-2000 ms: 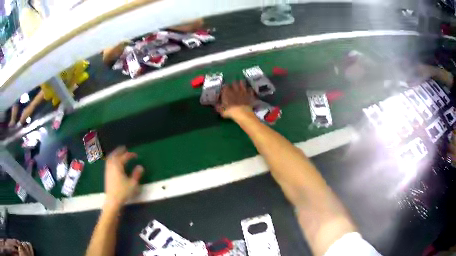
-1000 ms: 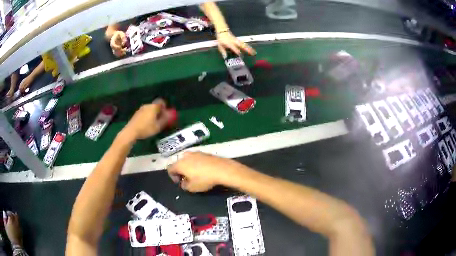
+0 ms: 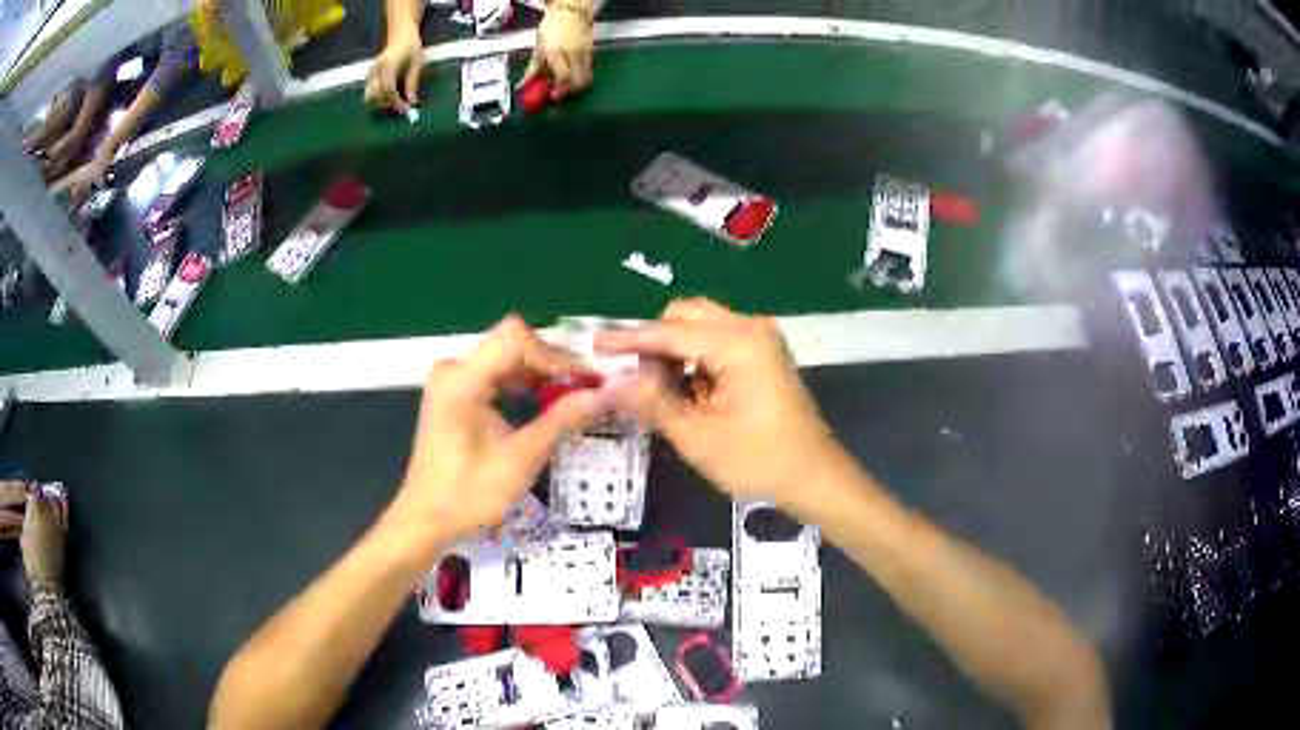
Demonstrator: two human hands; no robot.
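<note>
Both hands meet over the bench beside the belt rail, at the upper end of a white housing (image 3: 599, 482) with small holes. My left hand (image 3: 492, 425) pinches a red piece (image 3: 562, 392) against that end. My right hand (image 3: 730, 402) grips the housing's white upper part from the other side. Fingers hide most of this end, and blur hides how the parts join. Just below lies a pile of white housings (image 3: 535, 578) with red pieces (image 3: 549, 649) and a red ring (image 3: 707, 666) among them.
A green conveyor belt (image 3: 485, 235) carries housings, some with red ends, and a small white piece (image 3: 649, 268). Another person's hands (image 3: 565, 50) work at its far side. Housings stand in rows (image 3: 1212, 335) at right. A metal post (image 3: 86, 264) is at left.
The housing by the rail is now in my hands. My left hand has brought the red piece right to it, and my right hand has moved right. The view has shifted; the belt items sit differently.
</note>
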